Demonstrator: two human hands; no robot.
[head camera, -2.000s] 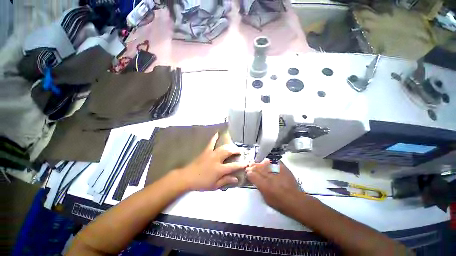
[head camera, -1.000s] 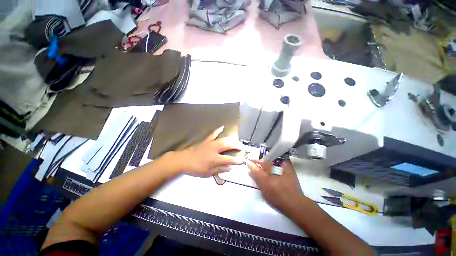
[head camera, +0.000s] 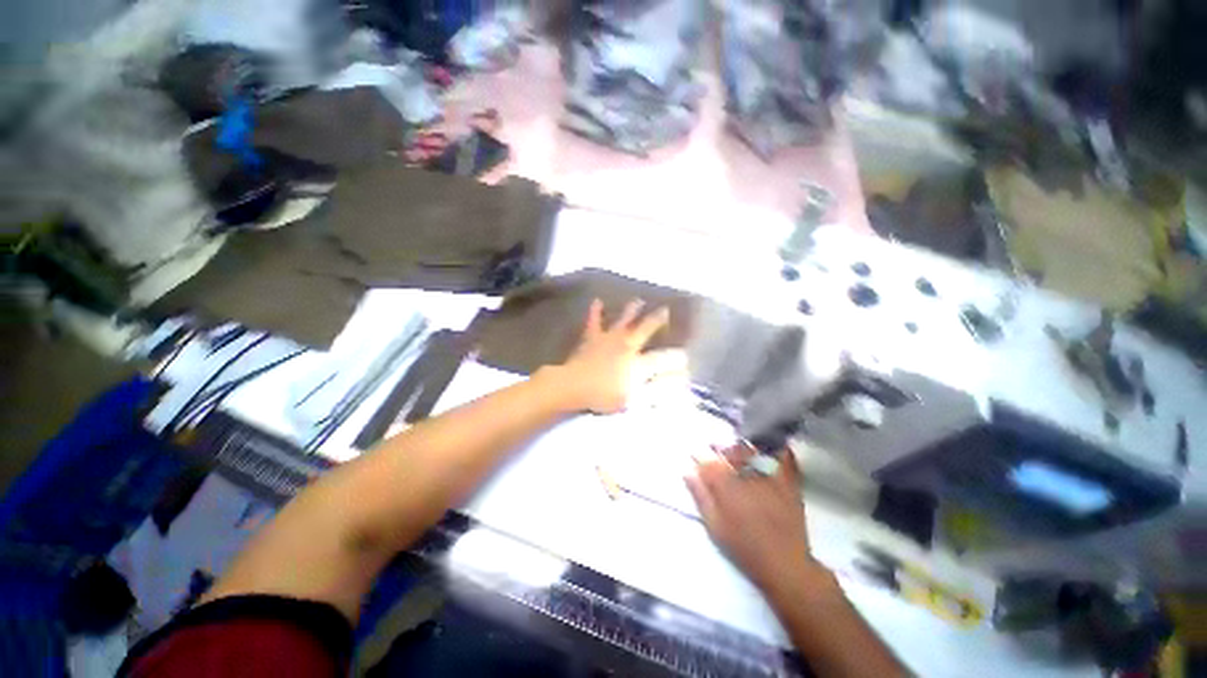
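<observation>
The frame is blurred. A brown-grey fabric panel (head camera: 536, 318) lies left of the sewing machine (head camera: 913, 311), its right part towards the needle area. My left hand (head camera: 616, 355) rests with spread fingers on the panel's front edge. My right hand (head camera: 752, 503) is beside the presser foot area, under the machine head; whether its fingers hold anything cannot be told. Dark strips (head camera: 417, 384) and white-backed strips (head camera: 351, 371) lie left of the panel. The needle and presser foot cannot be made out.
A panel stack (head camera: 424, 239) lies at the upper left, with a blue-tied bundle (head camera: 238, 129) behind it. Yellow thread snips (head camera: 942, 596) lie right of my right hand. Grey pieces (head camera: 629, 86) sit on the pink surface. A blue crate (head camera: 86, 464) stands at lower left.
My left hand has moved up and away from the needle area, fingers spreading on the panel. My right hand has separated from it and sits slightly lower. The view has shifted.
</observation>
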